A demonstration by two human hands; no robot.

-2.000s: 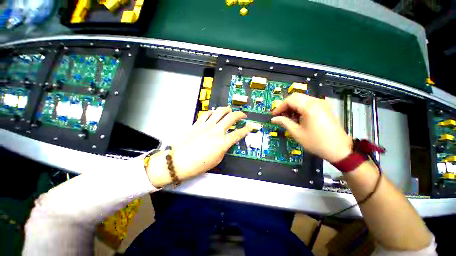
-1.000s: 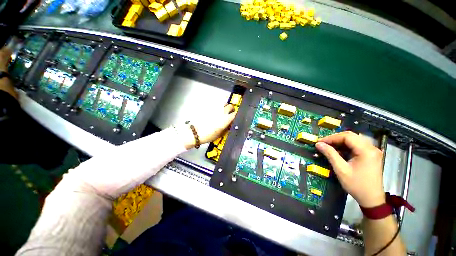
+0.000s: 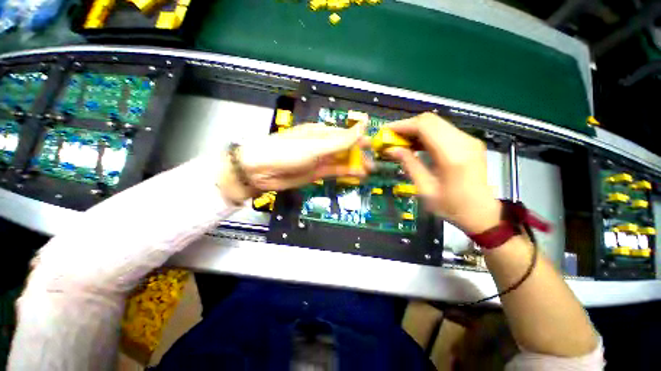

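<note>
My left hand (image 3: 304,153) is over the left and upper part of the middle carrier, with a large yellow capacitor (image 3: 354,161) at its fingers. My right hand (image 3: 449,163) holds another yellow capacitor (image 3: 389,139) between thumb and fingers, close to the left one. Both are blurred. Below them lie green circuit boards (image 3: 319,209) in a black carrier (image 3: 348,242); yellow capacitors (image 3: 405,190) stand on the boards. My hands hide the upper boards in part. A narrow black parts tray (image 3: 284,116) with yellow blocks shows left of the carrier, partly covered by my left arm.
Carriers with boards lie at left (image 3: 82,161) and far right (image 3: 629,210) on the silver-railed conveyor (image 3: 304,269). A black tray (image 3: 138,36) and a yellow heap (image 3: 341,6) are on the green top (image 3: 406,58). A brown box (image 3: 156,308) of yellow parts is below.
My left hand has moved from the narrow parts tray to over the boards, now with a large yellow capacitor. My right hand has lifted a yellow capacitor beside it. The camera view has shifted.
</note>
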